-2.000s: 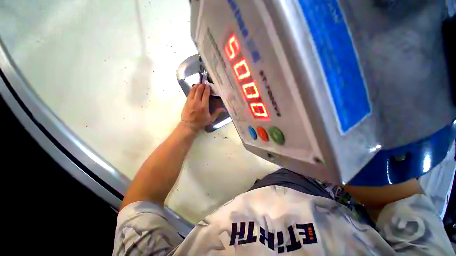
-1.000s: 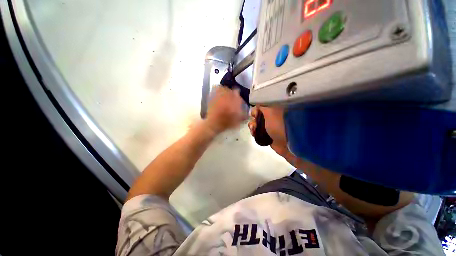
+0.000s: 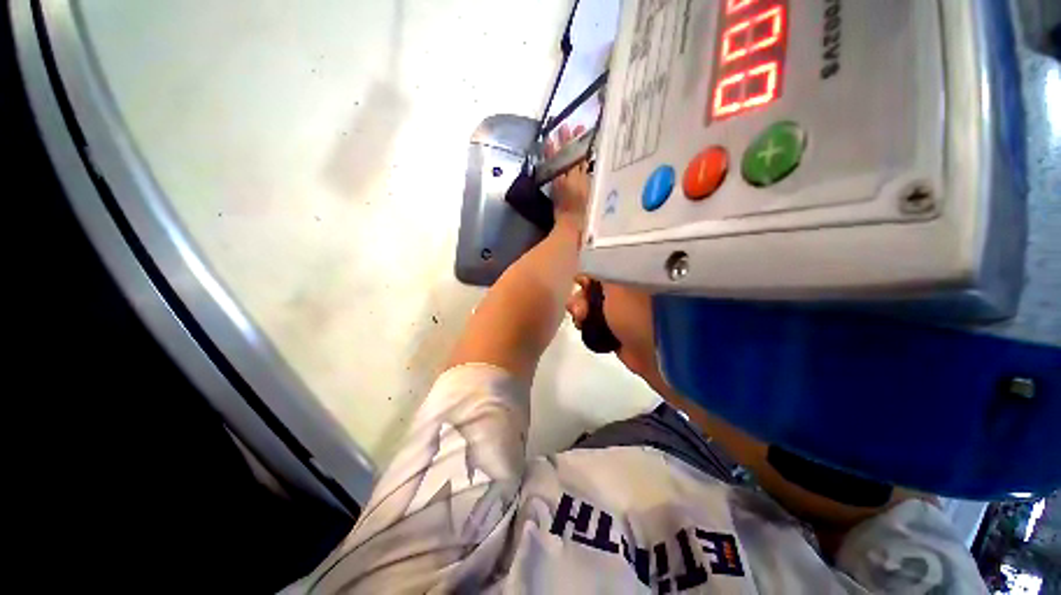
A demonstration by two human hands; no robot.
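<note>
The cutting machine's silver control box (image 3: 814, 163), with red digits and coloured buttons, and its blue motor body (image 3: 838, 384) fill the right. Its grey base plate (image 3: 489, 221) lies flat on the table at centre. The upright metal guard (image 3: 567, 157) stands above it. My left hand (image 3: 567, 180) reaches past the plate to the guard and paper edge; most of it is hidden behind the box. My right hand (image 3: 578, 305) is closed round the black handle (image 3: 599, 322) below the box, partly hidden. A black-edged fabric lay under white paper (image 3: 590, 49) shows beyond the guard.
The cream-white cutting table (image 3: 268, 128) spreads to the left, with small dark specks on it. A metal rail (image 3: 192, 296) curves along its left edge, with a dark area beyond. A cluttered patch (image 3: 1015, 540) shows at the lower right.
My left hand has moved from the base plate up and right, behind the control box. My right hand and the black handle, hidden in the oldest frame, now show. The machine appears shifted and turned in view.
</note>
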